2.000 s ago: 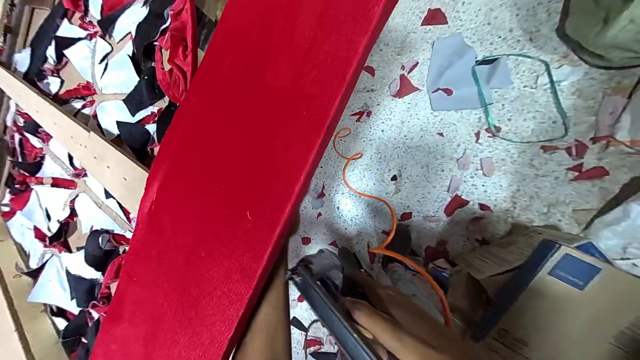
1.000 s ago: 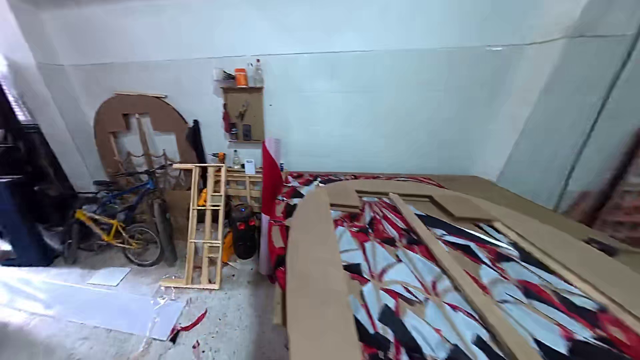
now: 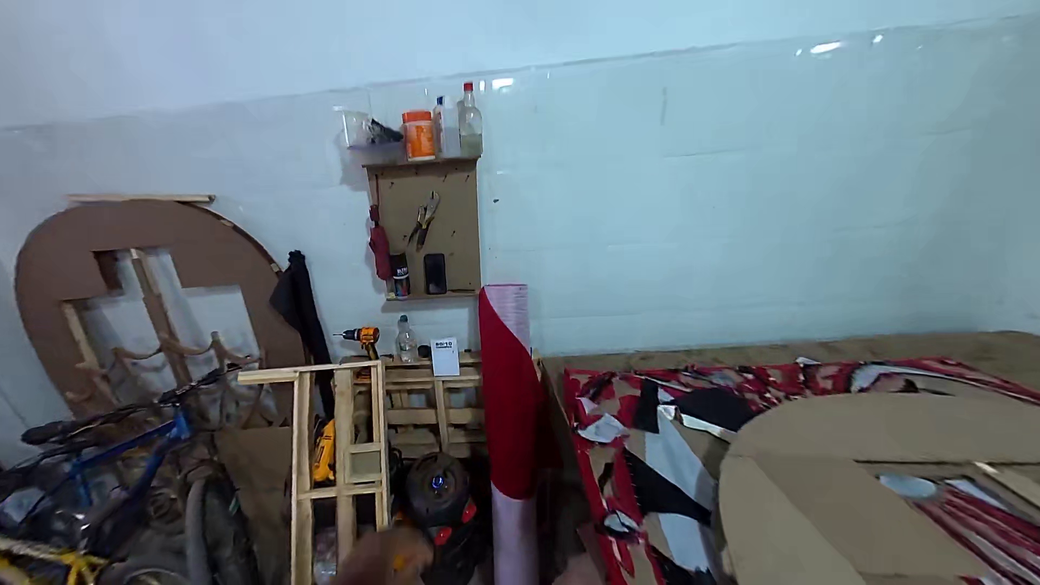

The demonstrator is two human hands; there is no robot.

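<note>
A blurred bare hand, seemingly my left hand (image 3: 386,557), shows at the bottom edge, left of centre. It is nearest to the light wooden frame (image 3: 343,491) and a black round-topped machine (image 3: 439,483); whether it holds anything cannot be told. My right hand is not clearly visible. To the right of the machine stands an upright roll of pink material with red fabric (image 3: 512,398) draped round it. An orange and black cordless drill (image 3: 362,335) rests on a wooden rack (image 3: 414,416). Pliers (image 3: 424,219) hang on a wall board (image 3: 455,193), above a dark phone-like object (image 3: 435,274).
Bicycles (image 3: 134,455) stand at the left before a rounded brown panel with cutouts (image 3: 146,223). At the right lies a large panel with red, black and white fabric scraps (image 3: 674,463) and a curved brown board (image 3: 804,479). Bottles and an orange jar (image 3: 419,136) stand on the wall shelf.
The view has swung up from the long red panel and floor to the wall. Two seconds ago a hand held a dark tool beside that panel; neither the panel nor the tool shows now.
</note>
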